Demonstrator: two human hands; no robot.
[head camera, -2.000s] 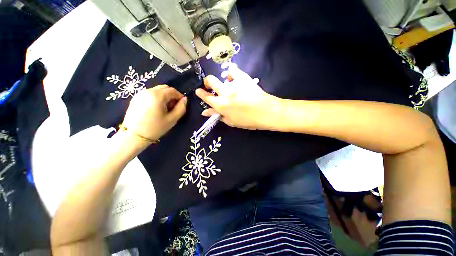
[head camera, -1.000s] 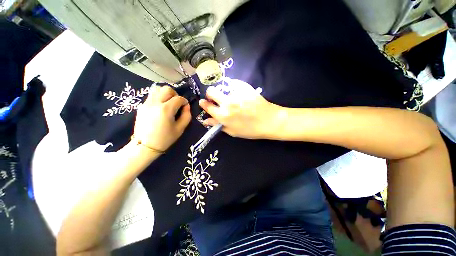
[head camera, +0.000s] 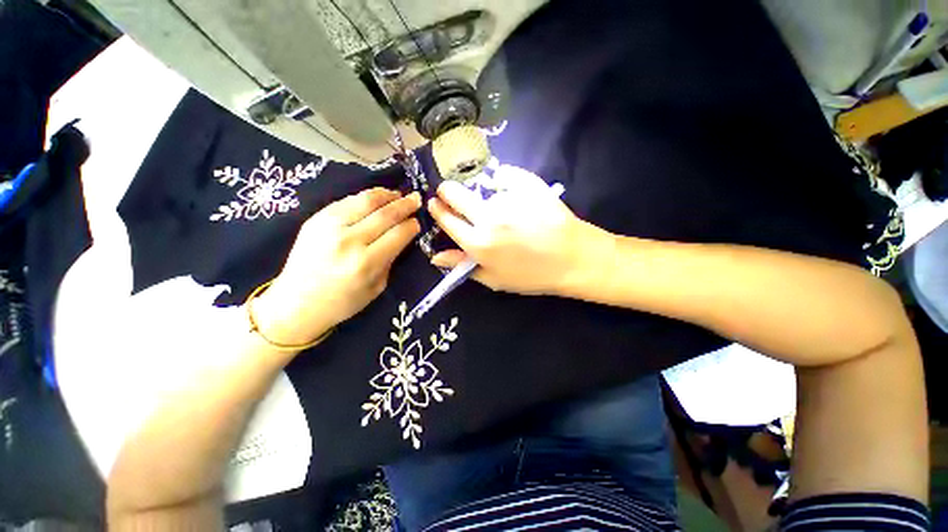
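Note:
The black garment panel (head camera: 541, 343) lies over the white machine table and hangs over my lap, with pale flower motifs (head camera: 407, 376) on it. My left hand (head camera: 338, 260) lies on the panel left of the needle, fingers pressed on the cloth at the narrow trim. My right hand (head camera: 520, 234) is just right of the needle, fingertips on the trim (head camera: 427, 241). Slim silvery snips (head camera: 445, 290) point out from under my right hand, held in it. The presser foot and needle (head camera: 412, 166) are at my fingertips, partly hidden. The beige knurled knob (head camera: 462, 152) is beside them.
The off-white sewing machine head (head camera: 301, 62) fills the top left. White paper (head camera: 733, 387) lies below my right forearm. A scalloped embroidered edge (head camera: 886, 244) and an orange-yellow strip (head camera: 878, 116) are at far right. Dark cloth (head camera: 57, 229) hangs at the left.
My left hand has changed from pinching with curled fingers to lying flatter, fingers extended toward the needle. My right hand stays beside the needle with the snips. The camera view has shifted slightly.

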